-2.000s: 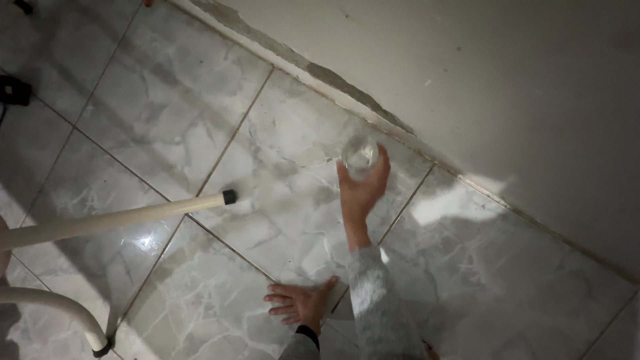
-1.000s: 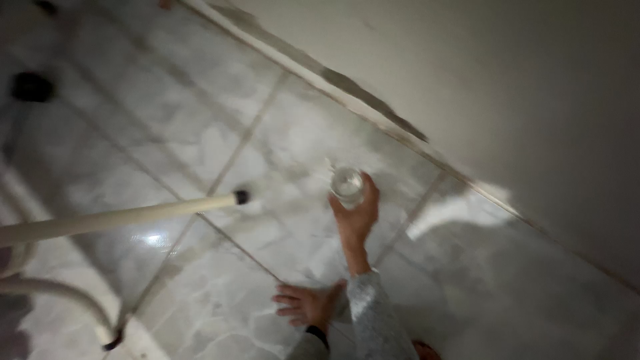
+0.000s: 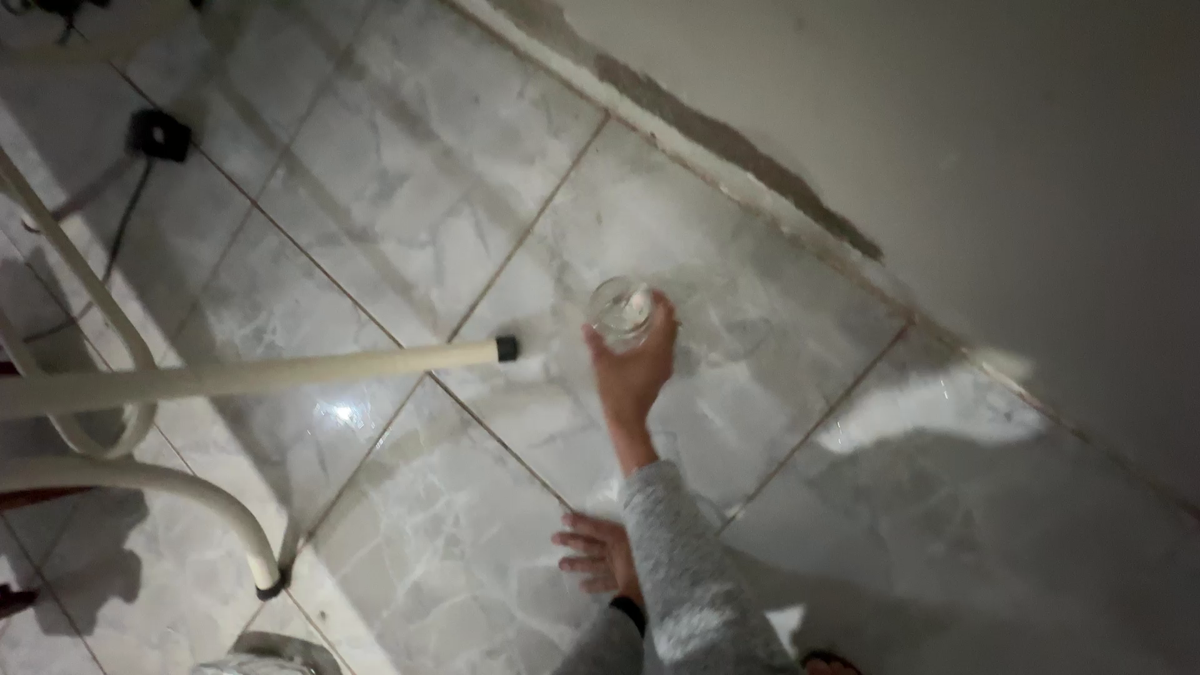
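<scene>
My right hand [image 3: 637,370] holds a clear glass [image 3: 622,311] by its side, with the fingers curled round its right and near sides. The glass is seen from above over the marble-patterned floor tiles [image 3: 487,422]; something whitish shows inside it, too unclear to name. My left hand [image 3: 600,558] is lower down, beside the right forearm, with its fingers spread and nothing in it. A dark band is round the left wrist. Whether the left palm touches the floor cannot be told.
Cream tubular metal legs [image 3: 281,373] with dark end caps reach in from the left. A black plug-like object [image 3: 159,136] with a cable lies at upper left. A wall [image 3: 984,141] with a chipped base runs diagonally along the right. Part of a foot [image 3: 830,664] shows at the bottom.
My right hand has moved left with the glass, away from the wall and nearer the capped leg end. The view has shifted, showing more of the floor at left.
</scene>
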